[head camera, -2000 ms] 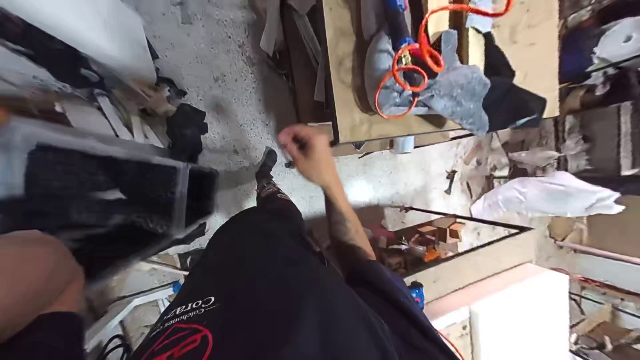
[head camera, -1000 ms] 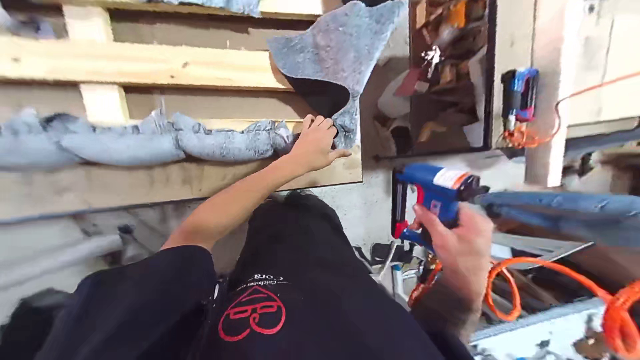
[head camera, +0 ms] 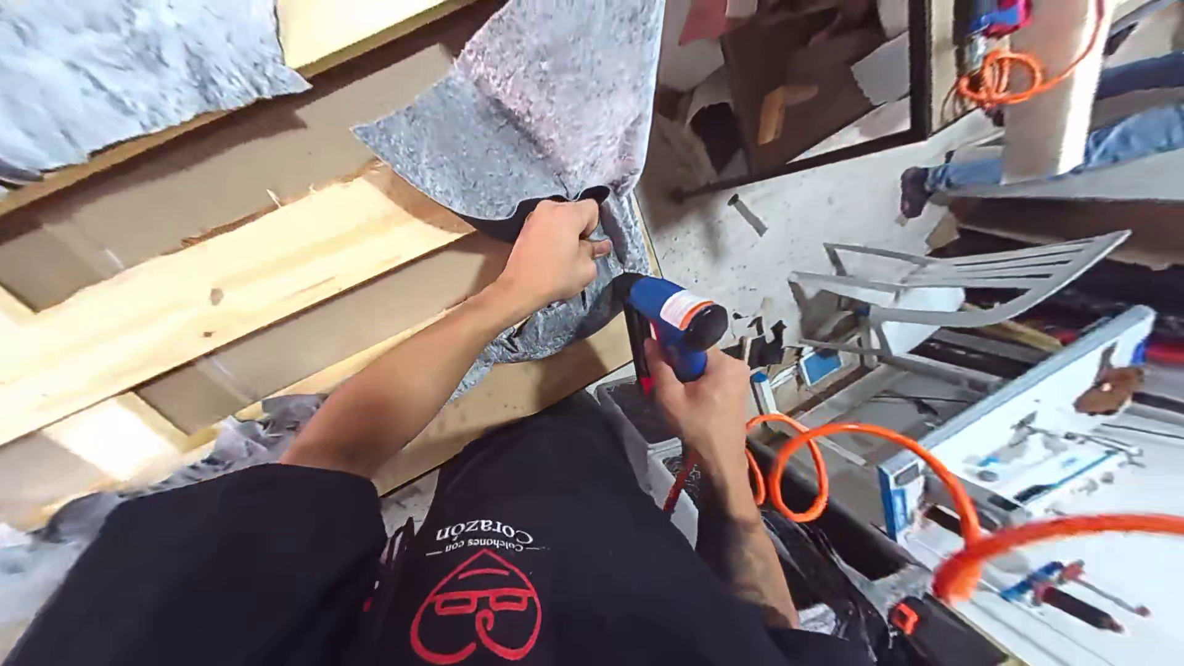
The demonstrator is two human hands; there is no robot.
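Note:
My left hand (head camera: 558, 248) pinches the folded edge of a grey felt fabric (head camera: 527, 116) at the corner of a wooden frame (head camera: 231, 277). In my right hand (head camera: 698, 393) is a blue pneumatic staple gun (head camera: 673, 310), its nose against or close to the felt at the frame's corner, just right of my left hand. A coiled orange air hose (head camera: 823, 444) runs on the right, near my right forearm. More grey felt (head camera: 139, 74) lies over the frame at the upper left. The fingertips of my left hand are partly hidden in the fold.
A dark-edged bin of scraps (head camera: 795, 83) stands beyond the frame. On the right are a grey metal slatted rack (head camera: 971, 277) and a white surface with tools (head camera: 1064, 462). Another person's jeans-clad leg (head camera: 1142, 139) shows at the upper right, near a second orange hose (head camera: 1008, 79).
The staple gun in my right hand has moved from beside the frame to its felt-covered corner. My left hand has stayed at the felt there. Two seconds ago the view showed another part of the room.

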